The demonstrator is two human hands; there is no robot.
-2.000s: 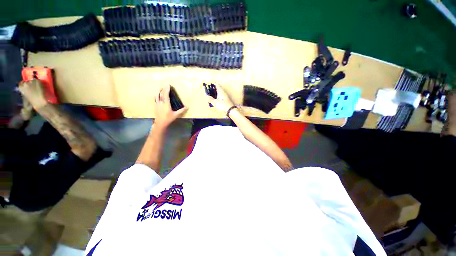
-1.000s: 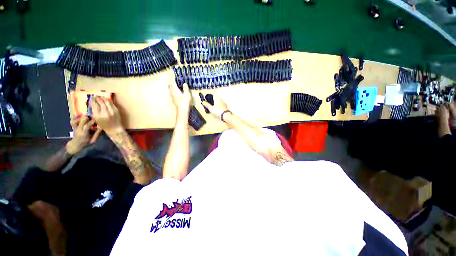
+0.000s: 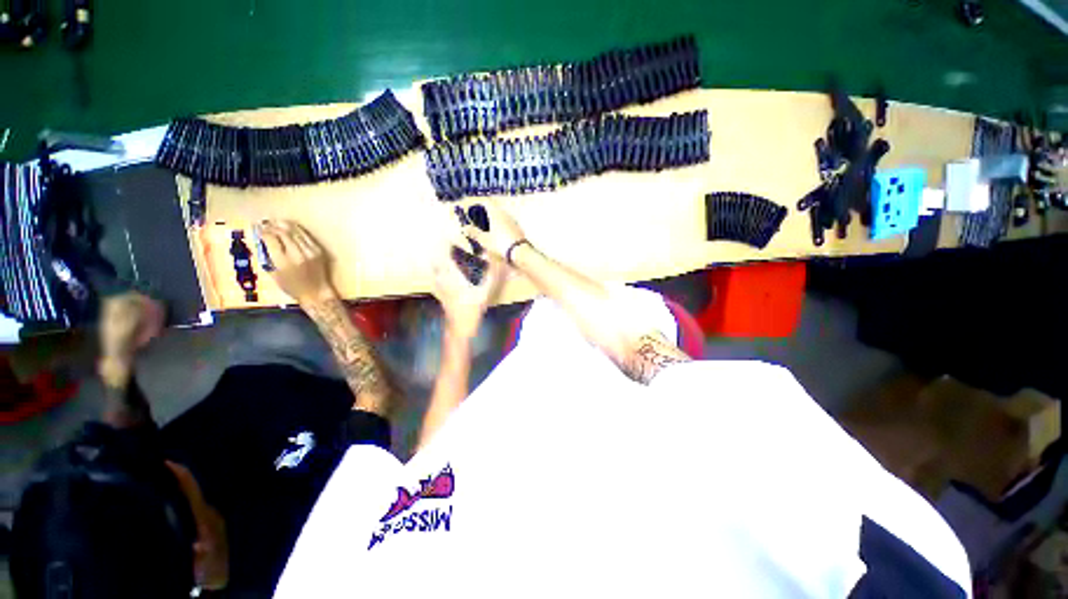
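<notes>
My left hand (image 3: 464, 290) is at the near edge of the bench, its fingers around a few black moulded parts (image 3: 469, 264). My right hand (image 3: 501, 231) is just beyond it and holds black moulded parts (image 3: 474, 218) at its fingertips; their number is unclear. The hands are close together. Two long rows of black parts (image 3: 562, 100), (image 3: 568, 153) lie beyond them. A short row of parts (image 3: 745, 219) lies to the right.
A curved row (image 3: 275, 152) lies at the left. A loose pile (image 3: 846, 170), blue fixture (image 3: 896, 202) and white box (image 3: 965, 185) are at the right. A neighbour's hand (image 3: 295, 267) is beside a black piece (image 3: 242, 266). Red-orange stool (image 3: 755, 298) below.
My left hand has come down from near the long row to the black parts at the near edge. My right hand still holds parts. The neighbour's hands have moved apart. The view has shifted.
</notes>
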